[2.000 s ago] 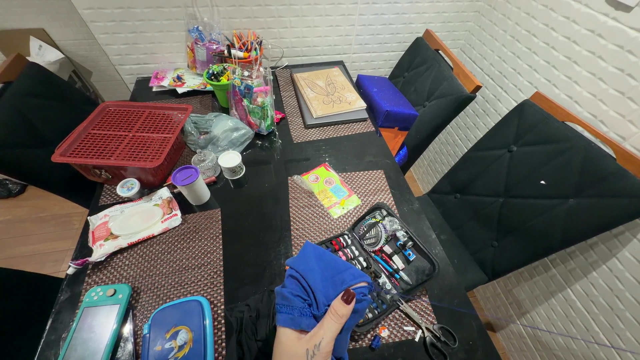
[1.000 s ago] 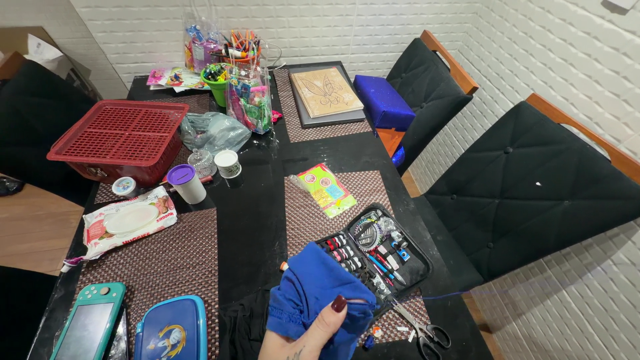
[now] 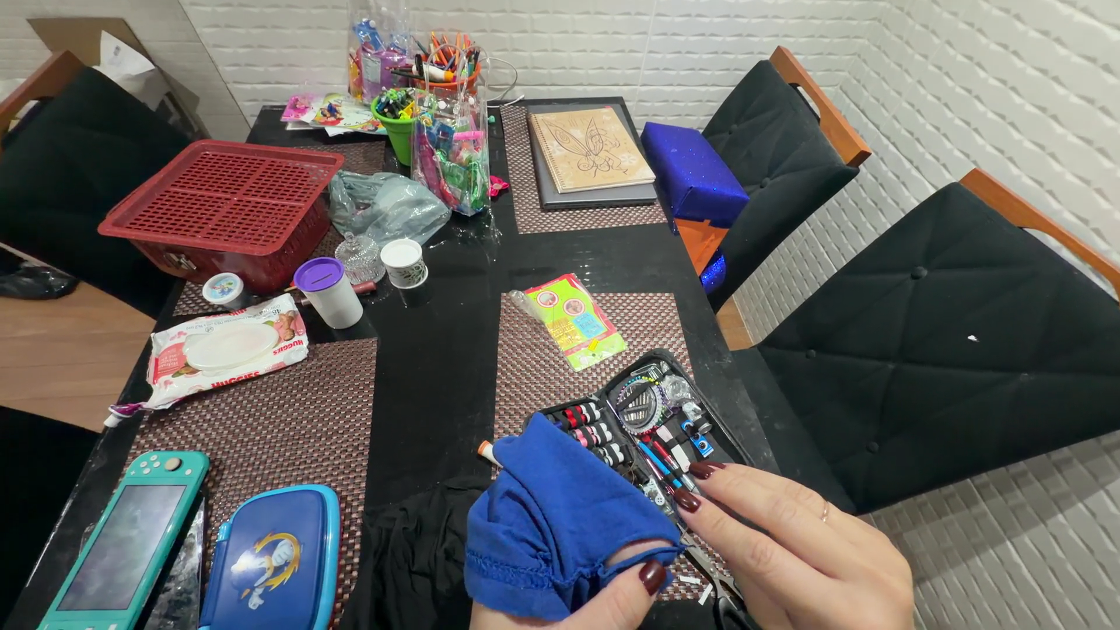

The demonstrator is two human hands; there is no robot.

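Note:
Blue fabric (image 3: 560, 516) with a stitched hem is bunched over my left hand (image 3: 612, 599), whose thumb presses on its edge at the bottom centre. A small opening in the cloth shows skin beneath. My right hand (image 3: 787, 542) is just right of the cloth, thumb side hidden, index and middle fingertips extended toward the fabric's edge; whether a needle or thread is between them cannot be told. Behind the cloth lies an open sewing kit (image 3: 643, 411) with thread spools, pins and small tools. Scissors (image 3: 726, 595) lie partly hidden behind my right hand.
Black cloth (image 3: 420, 560) lies left of the blue fabric. Farther left are a blue case (image 3: 276, 560), a handheld game console (image 3: 127, 542) and a wipes pack (image 3: 227, 350). A red plastic basket (image 3: 227, 192) stands behind. A green-yellow packet (image 3: 577, 319) lies beyond the kit. Chairs flank the table.
My right hand, not seen in the earlier frames, has come into view beside the blue fabric. My left hand still holds the cloth.

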